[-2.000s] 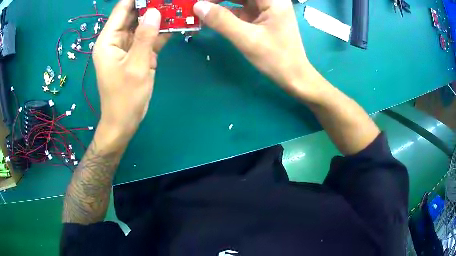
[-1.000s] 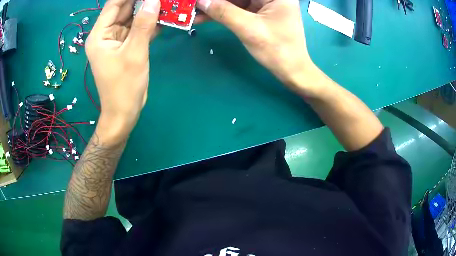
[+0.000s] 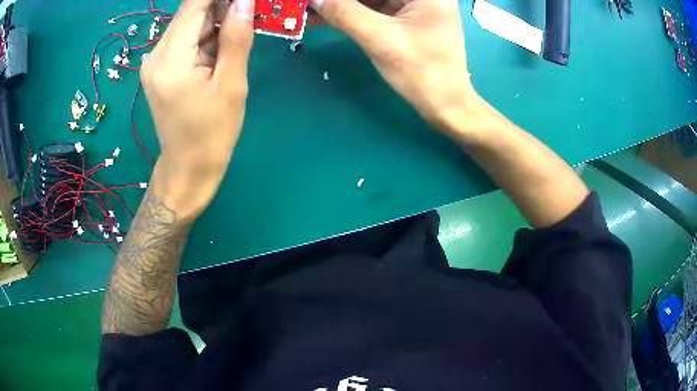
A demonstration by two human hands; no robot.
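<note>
A red circuit board (image 3: 277, 17) with small parts and a pale layer at its lower edge is held above the green bench at the top edge of the picture, which cuts it off. My left hand (image 3: 200, 84) grips its left side, thumb on top. My right hand (image 3: 409, 57) is at its right side, thumb tip at the board's edge; its other fingers are partly cut off by the picture's top edge. A small dark round part (image 3: 296, 46) shows just below the board's lower edge.
Left on the bench (image 3: 306, 183): red wires with white plugs (image 3: 76, 198), a black ribbed part (image 3: 59, 156), brass-coloured parts (image 3: 99, 112) and a box with bright green pieces (image 3: 8, 244). Right: a white strip (image 3: 508, 27), a black handle (image 3: 557, 34) and red boards (image 3: 677, 40).
Both hands and the board have moved slightly up in the picture, and the board is tilted a little. More of its top is cut off. Both hands remain on it.
</note>
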